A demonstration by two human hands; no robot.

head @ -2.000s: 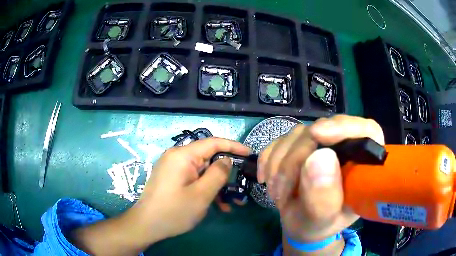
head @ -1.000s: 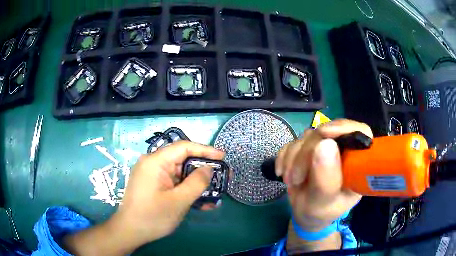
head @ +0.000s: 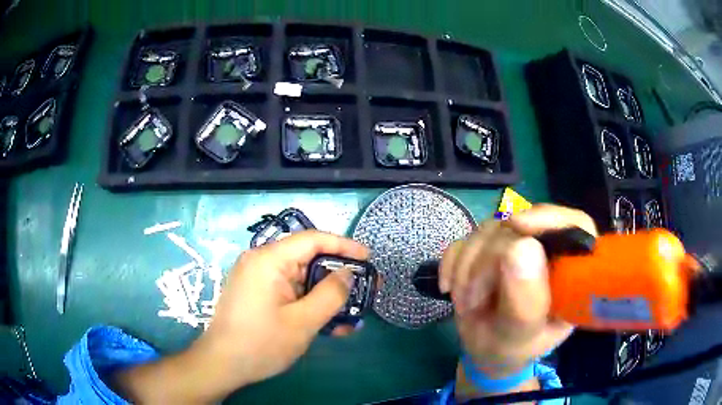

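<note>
My left hand point(head: 277, 300) holds a black rounded-square watch housing point(head: 362, 286) with silvery parts, the thumb on its inside. My right hand point(head: 507, 293) grips an orange electric screwdriver point(head: 621, 277) held sideways, its black nose point(head: 429, 279) over the grey speckled screw plate point(head: 408, 213). The screwdriver nose and the housing are apart. The screws are too small to tell. Another black housing point(head: 279, 225) lies on the mat behind my left hand, partly hidden by it.
A black foam tray point(head: 309, 180) holds several housings with green discs. More trays stand at the left point(head: 67, 119) and right point(head: 566, 119). Silver tweezers point(head: 69, 247) and white strips point(head: 186, 285) lie left. A yellow packet point(head: 514, 202) lies behind my right hand.
The screwdriver nose has moved right, away from the housing, and now sits over the screw plate. My left hand still holds the housing. The whole view has shifted slightly.
</note>
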